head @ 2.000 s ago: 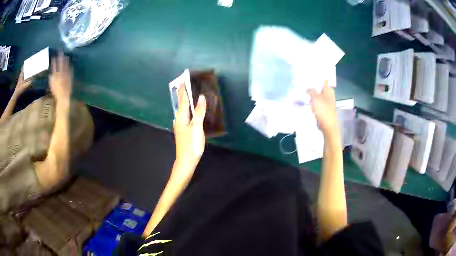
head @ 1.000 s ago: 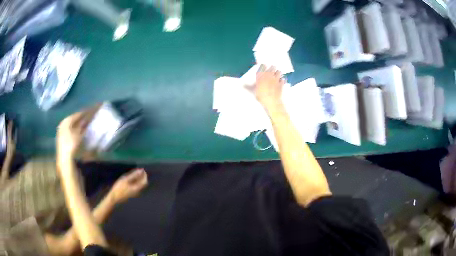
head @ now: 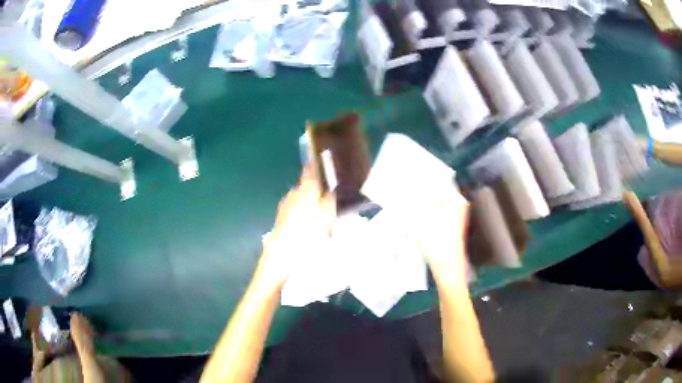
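Note:
My left hand (head: 305,217) holds an open retail box (head: 350,161) upright, its brown inside showing and a narrow white strip at its left side. My right hand (head: 446,224) is blurred and overexposed. It grips a white leaflet (head: 407,170) by its right part, just right of the open box and apart from my left hand. More white leaflets (head: 385,273) lie in an overlapping spread on the green bench below and between my hands. My fingertips on the leaflet are not clear.
Rows of standing boxes (head: 456,97) lean at the right and back right; the closest (head: 497,232) stand beside my right hand. Bagged items (head: 306,37) lie at the back, a clear plastic bag (head: 63,250) at far left. Pale shelf supports (head: 187,157) stand back left. People's hands show at both sides.
The view has turned right. My left hand has come from the far left to the centre with an open box. My right hand has lifted a leaflet from the spread.

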